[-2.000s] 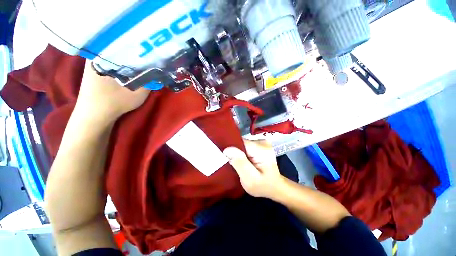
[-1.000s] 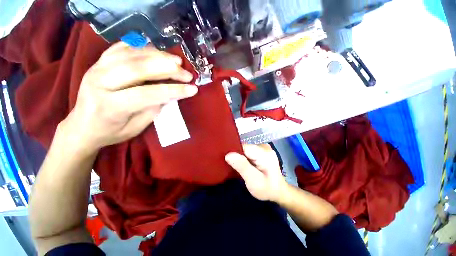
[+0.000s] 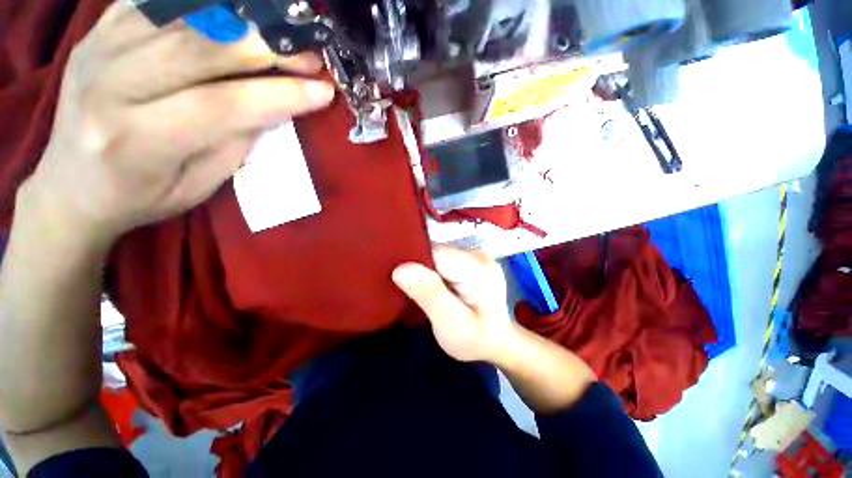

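Observation:
The red garment (image 3: 336, 233) lies under the metal presser foot (image 3: 368, 121), its right edge running straight toward me. A white label (image 3: 277, 177) lies on the cloth. My left hand (image 3: 177, 121) rests on the cloth left of the foot, fingertips close to it, partly over the label's upper left; a blue thing is by its fingers. My right hand (image 3: 460, 301) pinches the garment's right edge between thumb and fingers below the foot. A narrow red trimmed strip (image 3: 486, 216) lies right of the edge.
The white machine table (image 3: 598, 177) holds red lint and a black slotted bracket (image 3: 660, 140). Grey machine parts hang above. Lower right, a blue bin (image 3: 702, 266) holds red garments (image 3: 626, 327). Yellow-black tape (image 3: 773, 308) and more red cloth are at the far right.
The view has shifted closer and to the right. My left hand has come off the far left and now presses the cloth beside the foot. The garment edge hangs straighter. My right hand keeps its pinch.

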